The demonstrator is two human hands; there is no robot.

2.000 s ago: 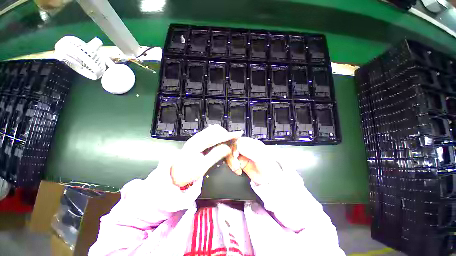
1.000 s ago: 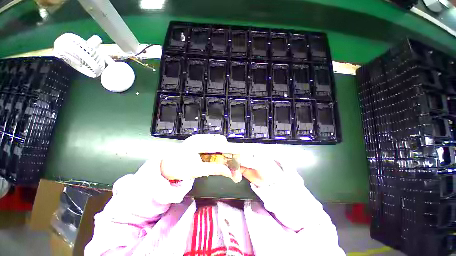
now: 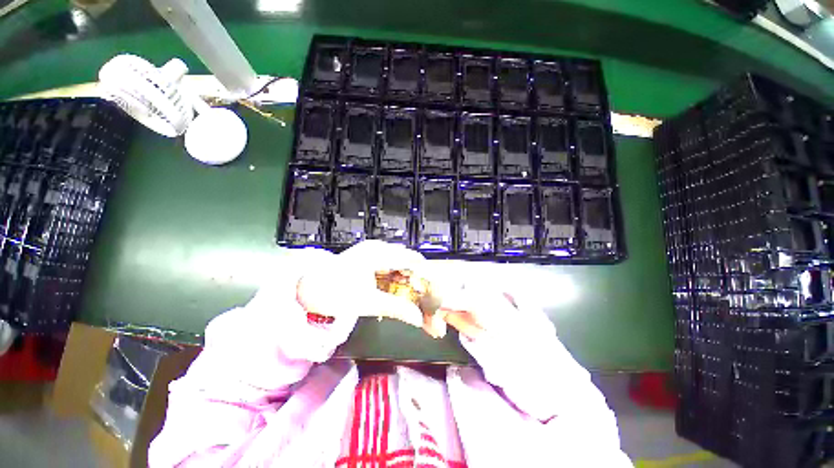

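My left hand (image 3: 352, 282) and my right hand (image 3: 468, 297) meet just below the tray's front edge, overexposed to white. Between their fingers is a small amber piece (image 3: 399, 282), mostly hidden by the hands. The left hand curls around it; the right fingertips touch it from the right. The black blister tray (image 3: 455, 255) lies flat in front of me, with three rows of pockets that hold dark rectangular plastic parts (image 3: 477, 218). A pale speck shows in its top left pocket.
A tall black tray stack (image 3: 732, 265) stands at the right, another (image 3: 55, 201) at the left. A white desk fan (image 3: 217, 135) stands left of the tray, near a white post (image 3: 208, 44). An open carton (image 3: 82, 375) with clear plastic is at the lower left.
My hands have moved slightly down, away from the tray, since the earliest frame. The amber piece, hidden at first, now shows between the fingers.
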